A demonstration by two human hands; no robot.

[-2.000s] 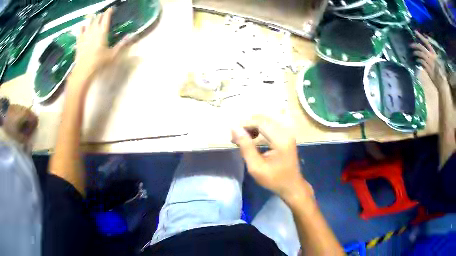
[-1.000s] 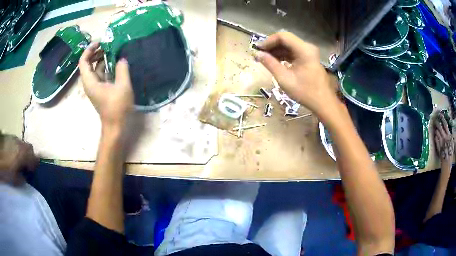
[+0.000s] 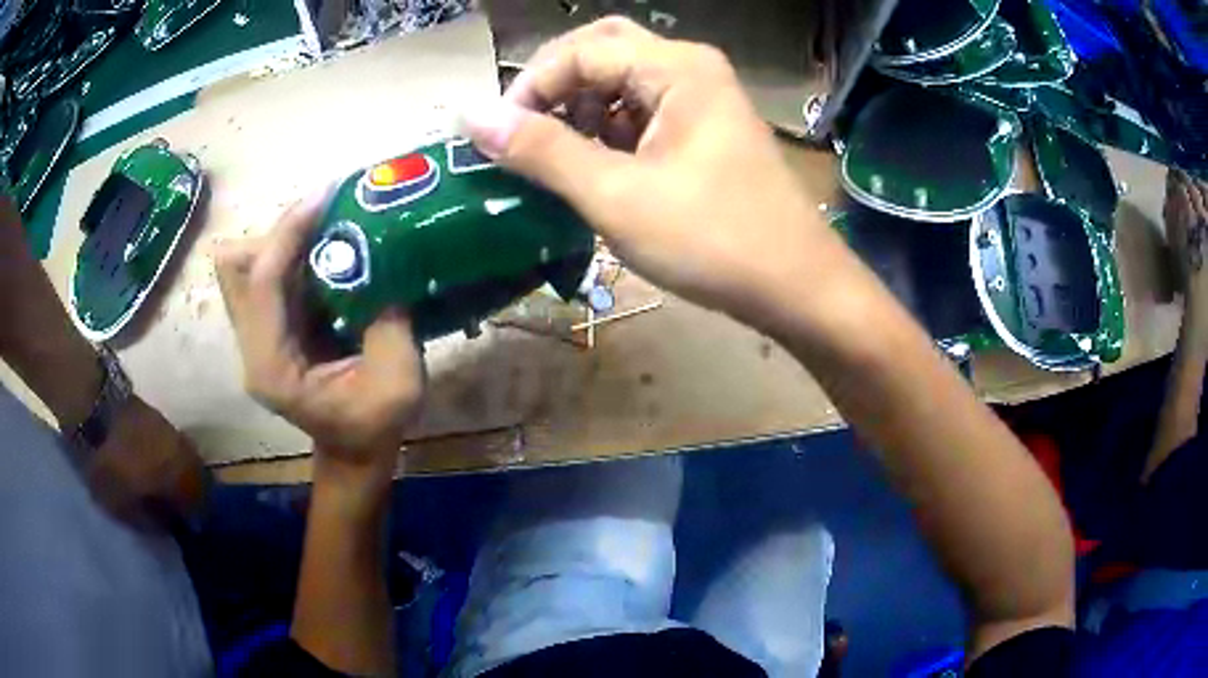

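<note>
My left hand [image 3: 338, 364] holds a glossy green body shell [image 3: 490, 245] by its left end, raised above the bench with its outer side towards me. The shell has a red and orange lamp lens [image 3: 402, 174] and a round lamp with a silver ring [image 3: 339, 260]. My right hand [image 3: 662, 172] reaches over the shell's upper right part. Its thumb and fingertips are at a small dark trim piece with a silvery edge [image 3: 469, 154], which they partly cover. Thin pale sticks [image 3: 616, 317] lie on the cardboard behind the shell.
Another green shell [image 3: 138, 232] lies at the left. Several shells [image 3: 927, 148] are piled at the right, beside the metal box [image 3: 782, 53]. A person's hand [image 3: 146, 457] and wrist are close at the left; another person's hand [image 3: 1186, 232] is at the right edge.
My left hand has lifted the shell off the bench and turned its outer side towards me. My right hand has moved left with its fingertips to the shell. The neighbour's arm at left has come forward.
</note>
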